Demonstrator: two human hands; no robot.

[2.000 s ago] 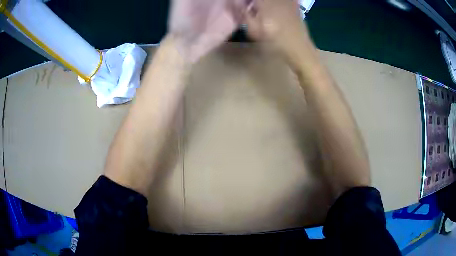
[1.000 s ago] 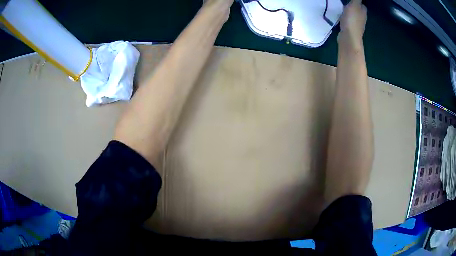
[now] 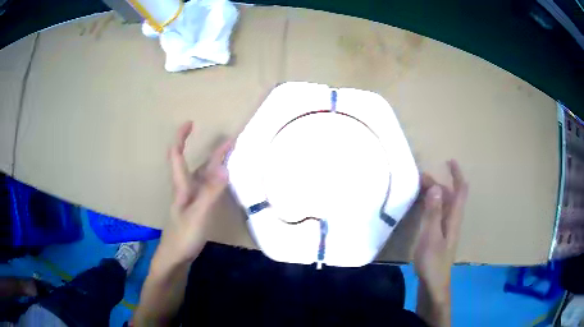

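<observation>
A white rounded-hexagonal panel lies in front of me, its near side reaching past the bench's front edge. A thin red and dark wire pair curves in a ring on it, with an S-bend near the lower middle. Short dark strips sit near its edges. My left hand is at the panel's left edge, some fingers touching it and others spread. My right hand is at the right edge, its fingertips partly hidden by the rim. The panel is held between both hands.
A crumpled white cloth lies at the back left under the yellow-banded white tube. Tan cardboard covers the bench; the dark green conveyor runs behind. A person's leg and shoe show at lower left.
Both hands have come back from the conveyor towards me, bringing the panel over the cardboard to the bench's front edge. The camera view has shifted, so the cloth and tube appear higher.
</observation>
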